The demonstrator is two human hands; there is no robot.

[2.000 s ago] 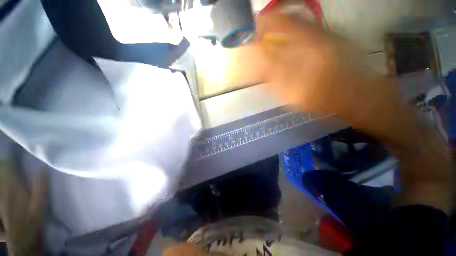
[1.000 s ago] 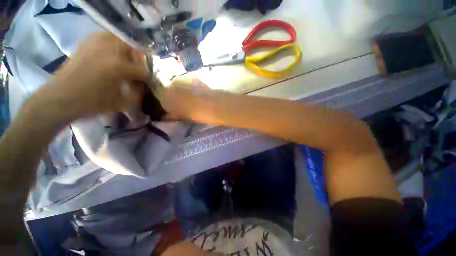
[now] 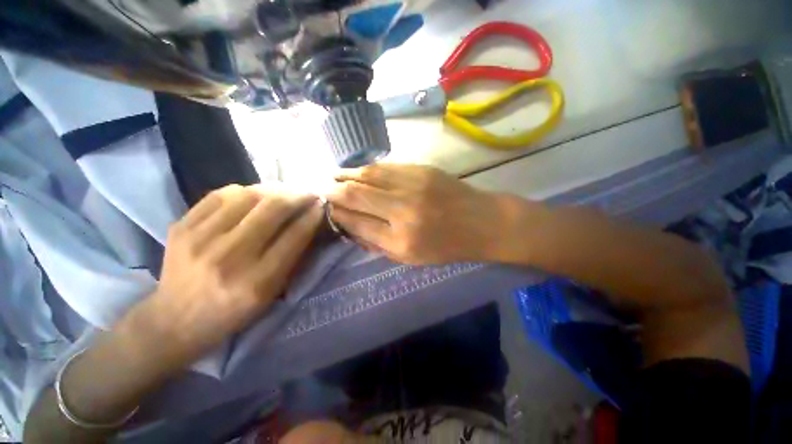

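Light grey fabric (image 3: 82,217) with black panels (image 3: 200,143) lies at the left and runs under both hands. My left hand (image 3: 230,260) presses the cloth flat just below the bright needle area, fingers together. My right hand (image 3: 408,208) holds the cloth edge with its fingertips close to the left fingertips. The ribbed grey knob (image 3: 356,134) of the sewing machine (image 3: 113,43) stands just above my right fingers. The needle and presser foot are lost in the lamp glare.
Scissors with red and yellow loops (image 3: 505,108) lie right of the knob. A dark block in a brown-edged frame (image 3: 728,106) sits at the table's right. A printed ruler (image 3: 391,290) runs along the front edge. A blue basket (image 3: 543,312) with dark scraps is below right.
The scissors, in my right hand's area earlier, lie on the table. Both hands have come down and together onto the cloth below the needle area; the cloth is spread flatter at the left.
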